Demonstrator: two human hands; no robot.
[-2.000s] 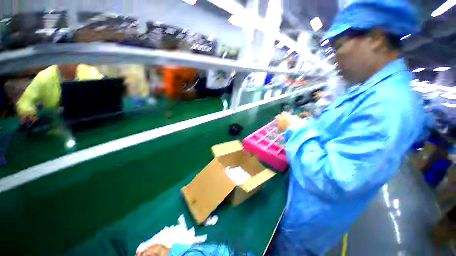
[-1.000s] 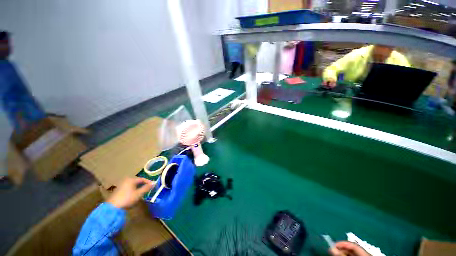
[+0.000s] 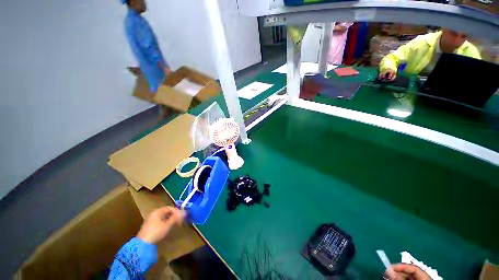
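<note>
My left hand (image 3: 160, 223) is at the front end of the blue tape dispenser (image 3: 210, 188), fingertips pinched near the tape end; whether tape is between them is blurred. A cream tape roll sits in the dispenser. My right hand (image 3: 407, 272), cut off by the bottom edge, holds a thin white strip (image 3: 384, 259) upright between thumb and finger. A white strip heap (image 3: 420, 263) lies just behind it. A black device housing (image 3: 330, 249) with pale printing lies face up on the bench, left of my right hand.
Small black parts (image 3: 246, 192) lie right of the dispenser. A pink fan (image 3: 225, 134), loose tape roll (image 3: 187, 167) and clear bag (image 3: 206, 125) stand behind it. Black wires (image 3: 259, 262) lie at the near edge. An open carton (image 3: 76, 240) is below left. A person carries a box.
The view has swung left, then shifted slightly. My left hand stays at the dispenser's front end and my right hand still holds the strip. The person at left has moved right with a box.
</note>
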